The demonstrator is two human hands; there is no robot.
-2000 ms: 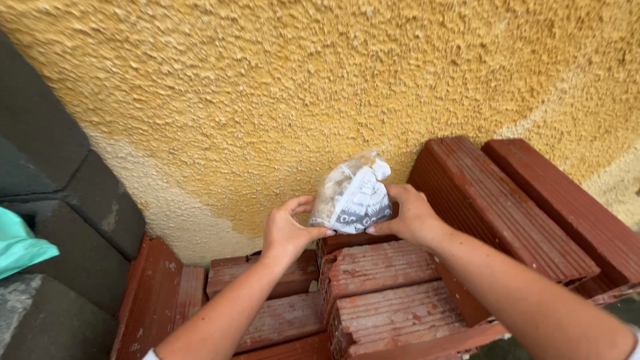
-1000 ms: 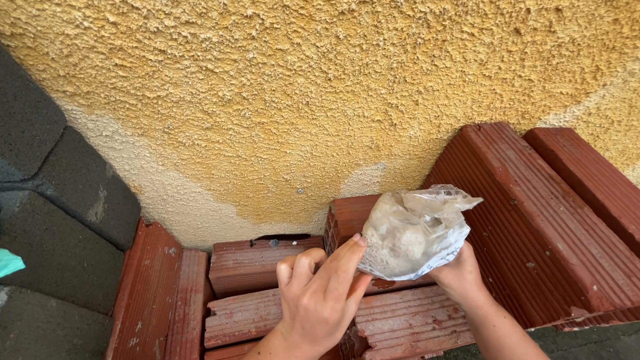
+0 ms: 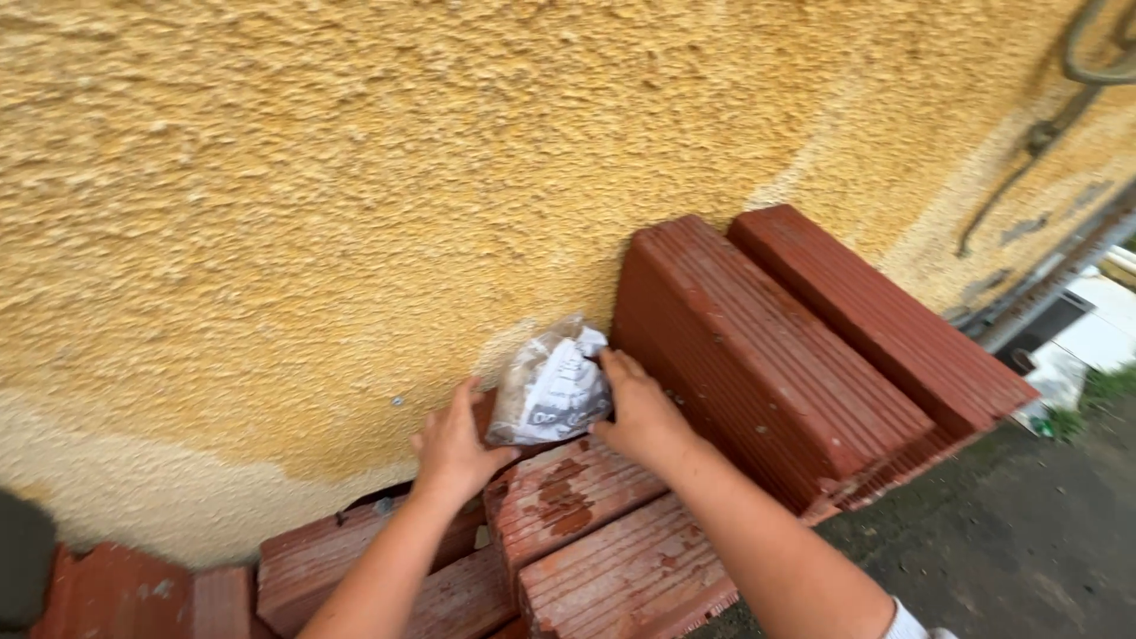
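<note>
A clear plastic bag (image 3: 552,383) with pale contents and a printed white label sits upright on a red hollow clay brick (image 3: 484,413), close against the yellow wall. My left hand (image 3: 454,441) is just left of the bag, fingers spread, with a small gap between them and the plastic. On the other side, my right hand (image 3: 641,410) has its fingers at the bag's right edge; whether they press on it is hard to tell. Two wet-stained clay bricks (image 3: 577,497) lie just in front of the bag.
Taller red bricks (image 3: 763,355) stand right of the bag against the rough yellow wall (image 3: 355,177). More bricks (image 3: 328,559) lie at lower left beside a dark block (image 3: 22,559). A hose (image 3: 1100,71) hangs at upper right, above dark ground (image 3: 1003,524).
The bag, tilted between both hands a second ago, now stands upright by the wall with its label facing me. My left hand has come away from its side. The view has swung right.
</note>
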